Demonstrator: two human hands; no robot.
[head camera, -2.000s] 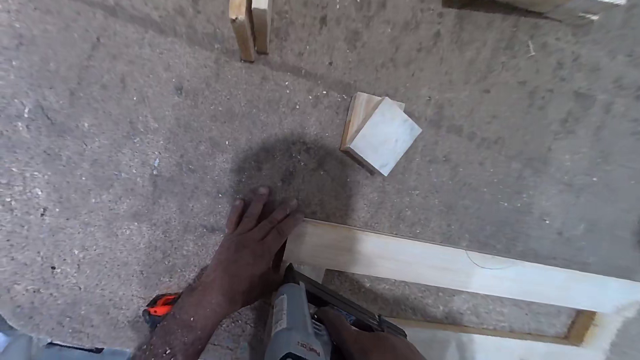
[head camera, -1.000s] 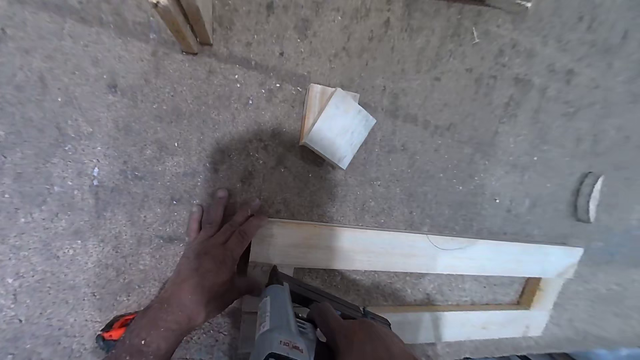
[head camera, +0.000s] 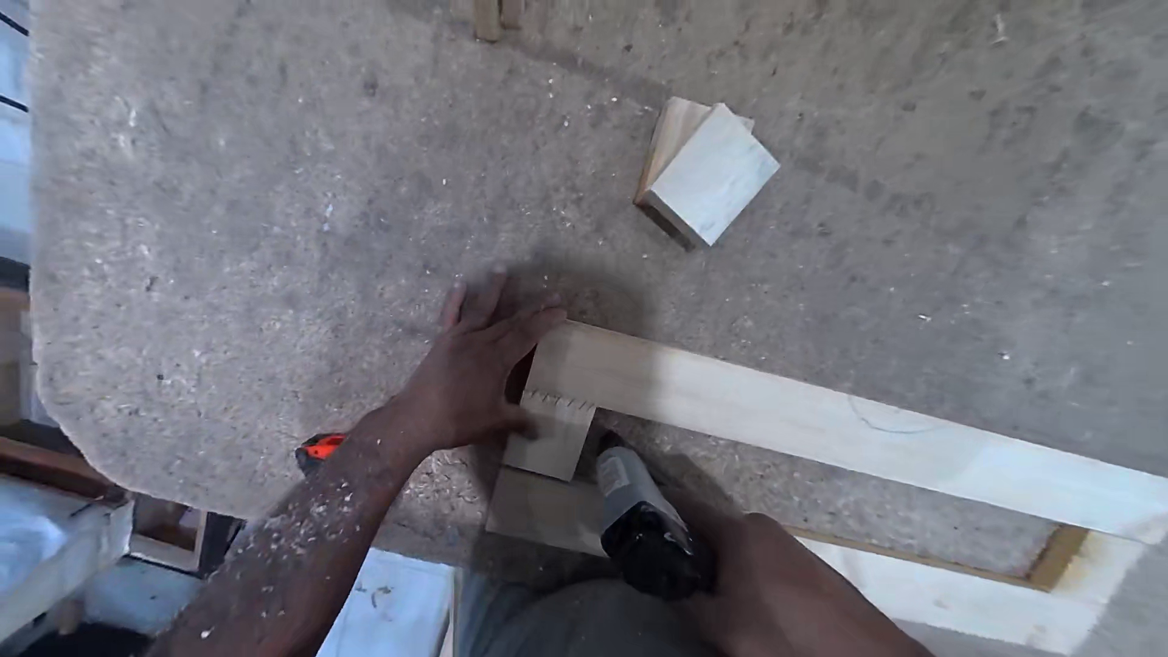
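My left hand (head camera: 474, 374) presses with spread fingers against the left end of a long wooden frame (head camera: 730, 388), its thumb on the short end piece. A row of staples (head camera: 558, 400) runs along the joint between the long rail and that end piece (head camera: 552, 438). My right hand (head camera: 721, 557) grips a grey and black pneumatic stapler (head camera: 639, 511), whose nose is over the frame's opening, just right of the end piece. The lower rail (head camera: 547, 511) is partly hidden behind the tool and my right arm.
Two stacked wood offcuts (head camera: 712, 173) lie beyond the frame. More wood pieces (head camera: 488, 18) stand at the top edge. An orange and black tool (head camera: 319, 447) lies beside my left forearm. The particleboard worktop (head camera: 228, 228) has a rounded left corner, with wooden items below it.
The stapler has moved off the frame's corner toward me and right, uncovering the stapled joint. My left hand stays at the frame's end. The view has shifted left.
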